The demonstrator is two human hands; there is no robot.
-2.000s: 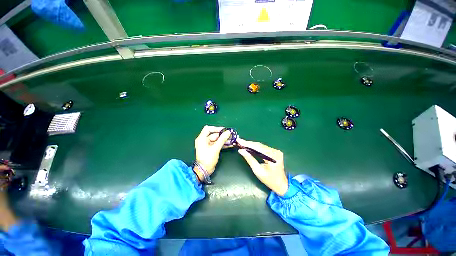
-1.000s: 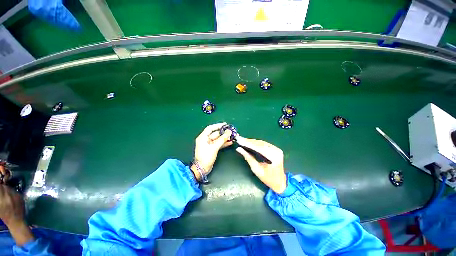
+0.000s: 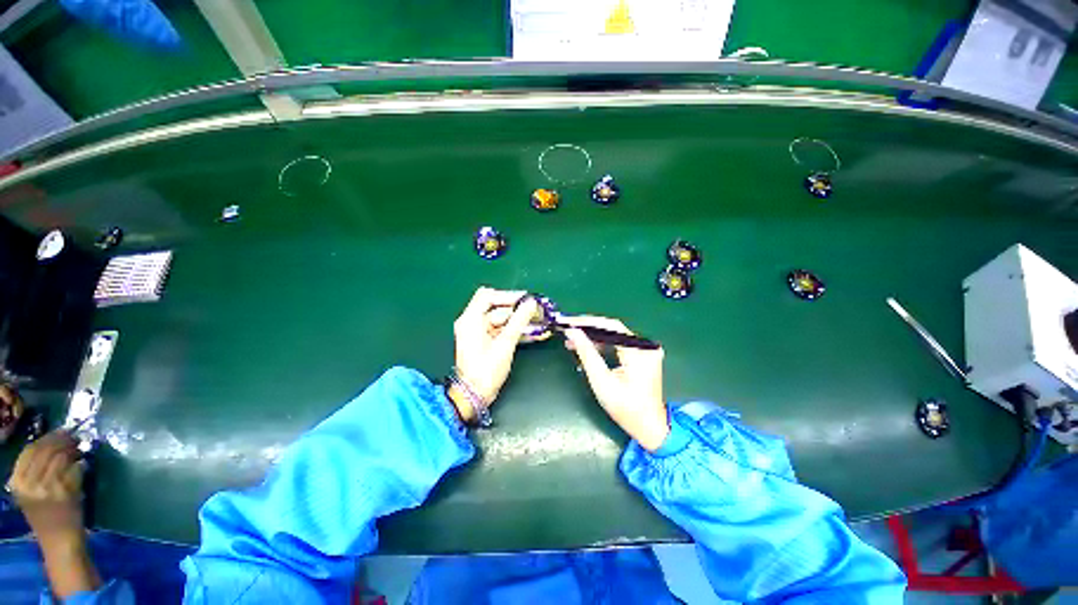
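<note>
My left hand (image 3: 488, 345) holds a round module (image 3: 539, 317) between thumb and fingers, above the green conveyor belt. The module is a dark disc with pale dots at its rim, partly hidden by the fingers. My right hand (image 3: 624, 376) holds black tweezers (image 3: 615, 337), whose tip meets the right side of the module. Whether the tip grips a small part cannot be seen. A bracelet is on my left wrist.
Several round modules lie on the belt (image 3: 355, 272), two touching (image 3: 674, 281), and an orange-gold part (image 3: 545, 200). At right are a silver pen-like tool (image 3: 928, 340) and a white box (image 3: 1019, 319). At left are a ribbed tray (image 3: 134, 278), a metal plate and another person's hand (image 3: 50, 482).
The modules at the back of the belt have shifted left. The tweezers now lie flatter, with my right hand slightly to the left. The other person's hand has moved further into view at left.
</note>
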